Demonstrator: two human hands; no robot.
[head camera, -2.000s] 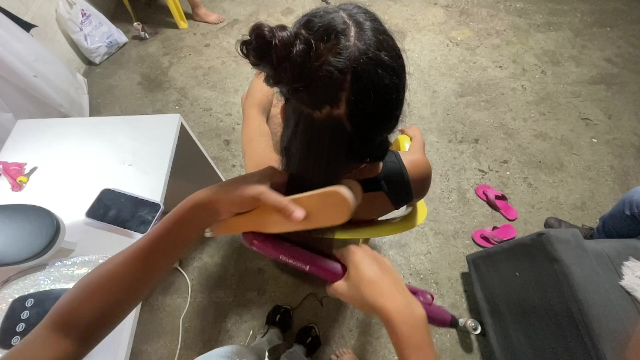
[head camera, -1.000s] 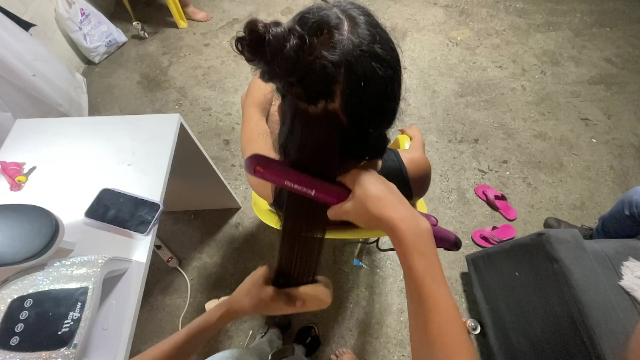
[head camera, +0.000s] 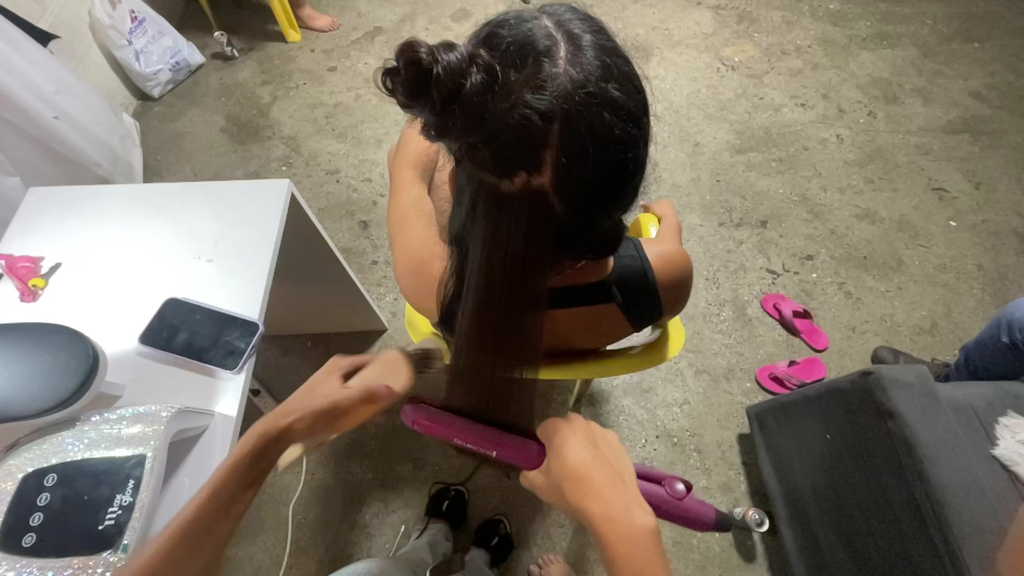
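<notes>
My right hand (head camera: 582, 472) grips a purple hair straightener (head camera: 480, 436), its plates at the lower ends of a straight section of dark hair (head camera: 500, 304). To the left of that hair, my left hand (head camera: 344, 396) holds a wooden hairbrush (head camera: 384, 374), blurred, with bristles toward the hair. The hair belongs to a person (head camera: 560, 120) who sits with their back to me on a yellow chair (head camera: 604, 366). Part of the hair is gathered in a curly bun (head camera: 440, 76) at the upper left; another part lies over the right side of the back.
At left a white table (head camera: 160, 232) bears a phone (head camera: 200, 334), pink clips (head camera: 24, 276) and a glittery nail lamp (head camera: 72, 504). Pink flip-flops (head camera: 794, 320) lie on the floor near a dark grey seat (head camera: 864, 464). A can (head camera: 752, 519) and a white cable (head camera: 294, 512) are low down.
The straightener has moved down the hair section toward its ends. My left hand, on the lower hair one second ago, has let it go and now holds the brush at the left.
</notes>
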